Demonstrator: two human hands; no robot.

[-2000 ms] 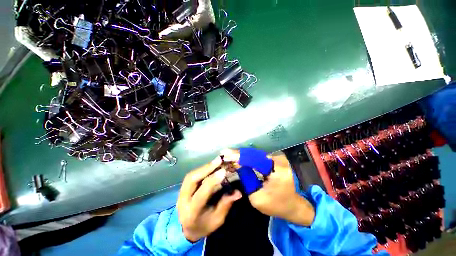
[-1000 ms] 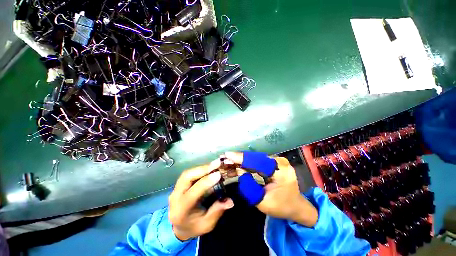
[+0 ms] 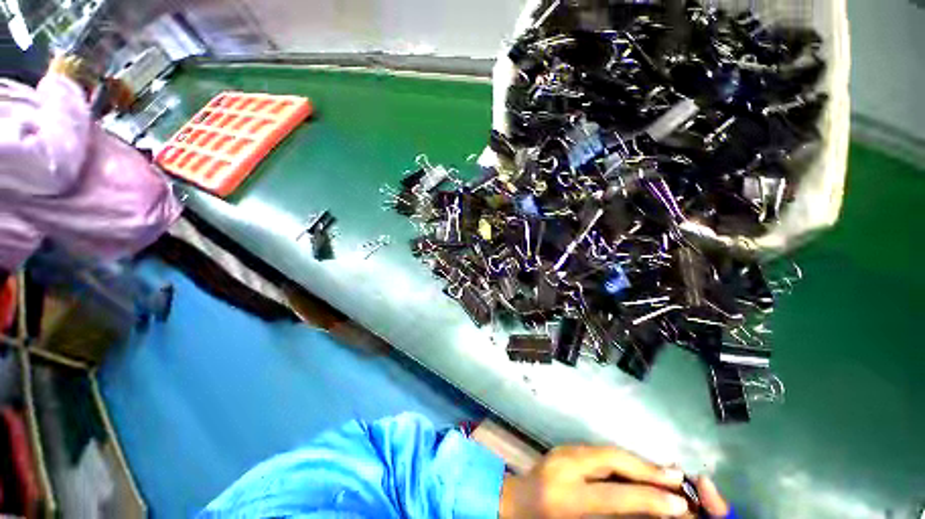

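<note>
My left hand (image 3: 598, 485) is bare and low in the picture, cut off by the bottom edge. Its fingers are closed on a small dark piece (image 3: 692, 494), mostly hidden by the fingers. Of my right hand (image 3: 714, 499) only a fingertip and a bit of blue finger wrap show at the bottom edge. The fingertip is against the same dark piece. A large tangled heap of black binder clips (image 3: 568, 233) with silver wire handles lies on the green bench.
The white-rimmed clip bin (image 3: 838, 132) overflows onto the green bench (image 3: 385, 122). An orange-red tray (image 3: 235, 140) lies at the far left. A loose clip (image 3: 322, 235) lies near the front edge. A person in pink (image 3: 91, 182) is at the left. The floor (image 3: 254, 375) is blue.
The view has swung left, bringing the orange-red tray and the person in pink into view. The white sheet and filled red tray are out of view. My hands now sit lower right, partly cut off.
</note>
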